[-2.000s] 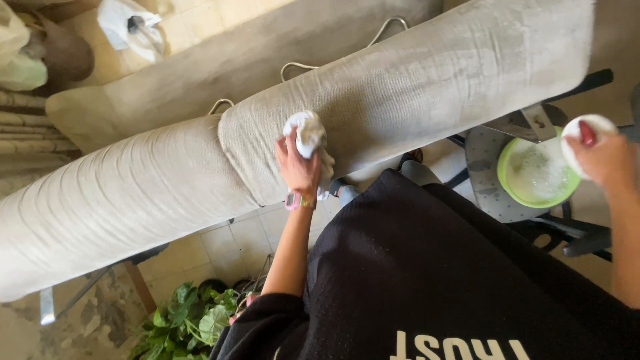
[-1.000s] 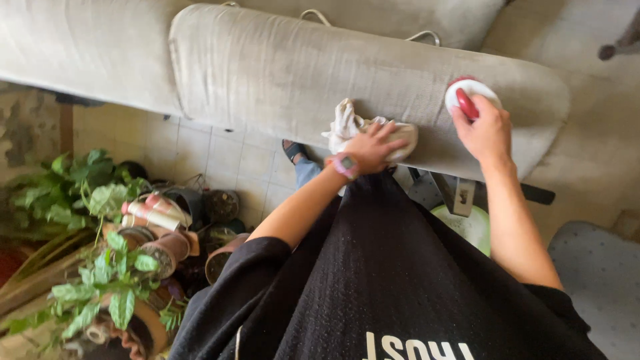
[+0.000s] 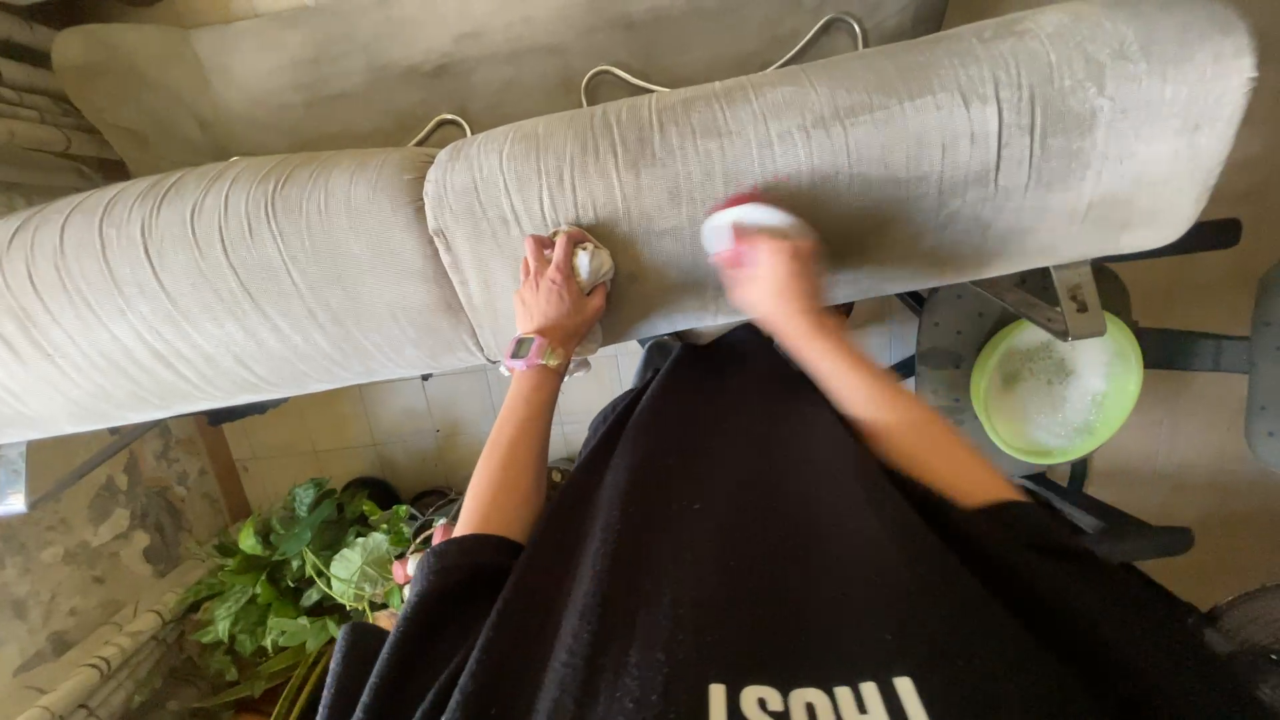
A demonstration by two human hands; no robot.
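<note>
A long upholstered cushion in grey-beige fabric (image 3: 920, 150) crosses the view, darker and damp-looking on its right part. My left hand (image 3: 558, 295) presses a crumpled white cloth (image 3: 592, 264) against it, just right of the seam. Farther right, my right hand (image 3: 768, 270) grips a scrub brush with a red handle and white bristles (image 3: 752, 218) on the fabric; both are blurred. At the right, a light green basin (image 3: 1128, 385) with foamy water sits on a grey chair seat (image 3: 945, 370), partly under a metal bracket (image 3: 1078, 300).
Leafy potted plants (image 3: 300, 560) stand on the tiled floor at the lower left, near a peeling wall (image 3: 110, 510). Curved metal wires (image 3: 620, 75) rise behind the cushion. Another chair's edge (image 3: 1264, 370) shows at the far right. Bamboo poles (image 3: 50, 105) lie at the upper left.
Since one second ago, my right hand and the brush have moved left along the cushion, away from its right end. My left hand with the cloth is also farther left, nearer the seam. The view has shifted.
</note>
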